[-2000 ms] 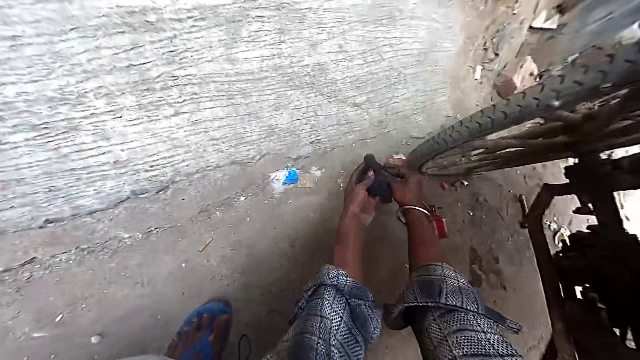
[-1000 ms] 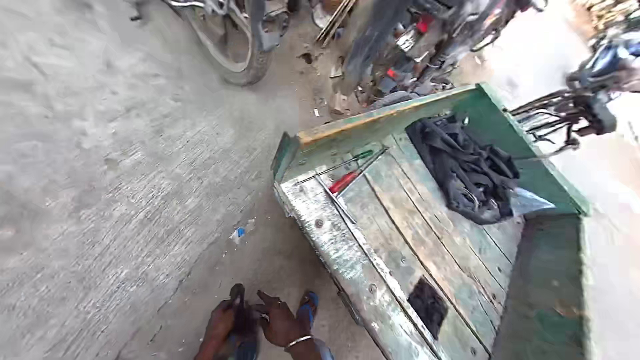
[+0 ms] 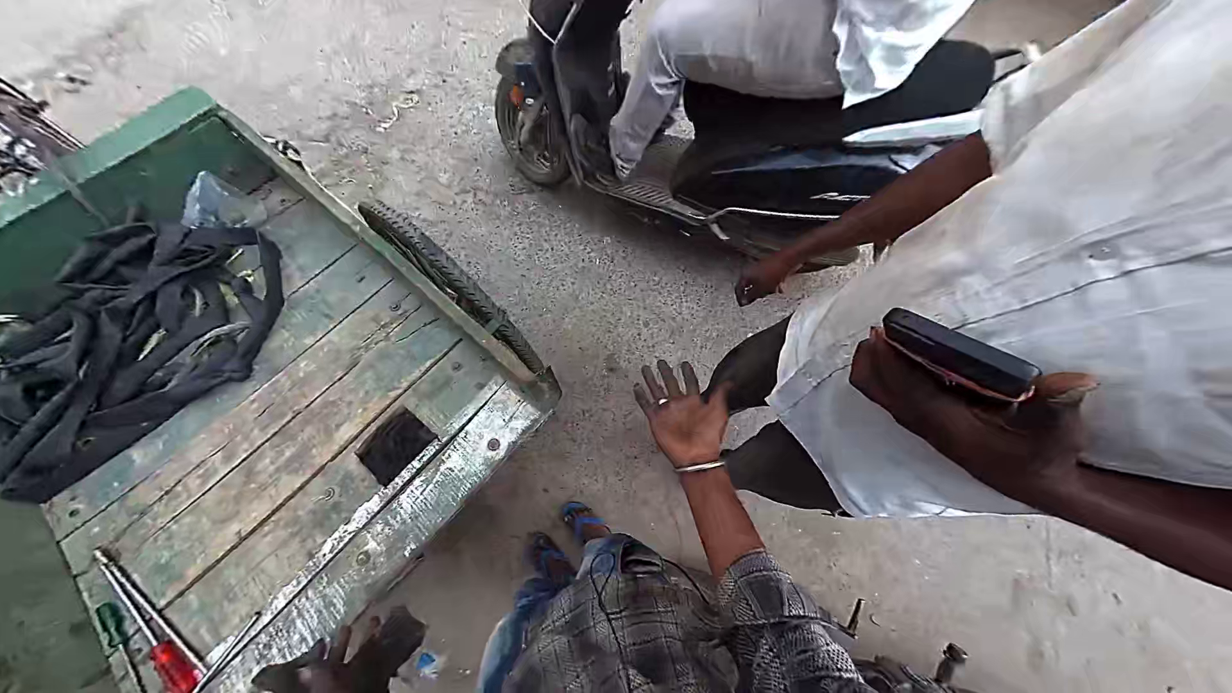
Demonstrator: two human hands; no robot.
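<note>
My right hand (image 3: 685,419) is held out palm up over the ground, fingers spread and holding nothing, with a metal bangle (image 3: 700,467) on the wrist. At the lower edge, my left hand (image 3: 342,659) is beside the near edge of a green wooden cart (image 3: 289,423); it is dark and partly cut off, and whether the dark shape at its fingers is a held thing is unclear. Close to that hand, a screwdriver with a red handle (image 3: 173,666), a green-handled tool (image 3: 112,626) and a metal rod (image 3: 130,592) lie on the cart bed.
Tangled black rubber or cloth strips (image 3: 144,327) and a clear plastic bag (image 3: 219,202) lie on the cart. A cart wheel (image 3: 452,279) stands alongside. A person in a pale shirt (image 3: 1088,221) stands close at right, holding a phone (image 3: 961,354). Behind, another person sits on a black scooter (image 3: 789,183).
My hands were together on a small black thing; now they are far apart and the right is spread. The view has swung widely to the cart's other side, where people and a scooter show.
</note>
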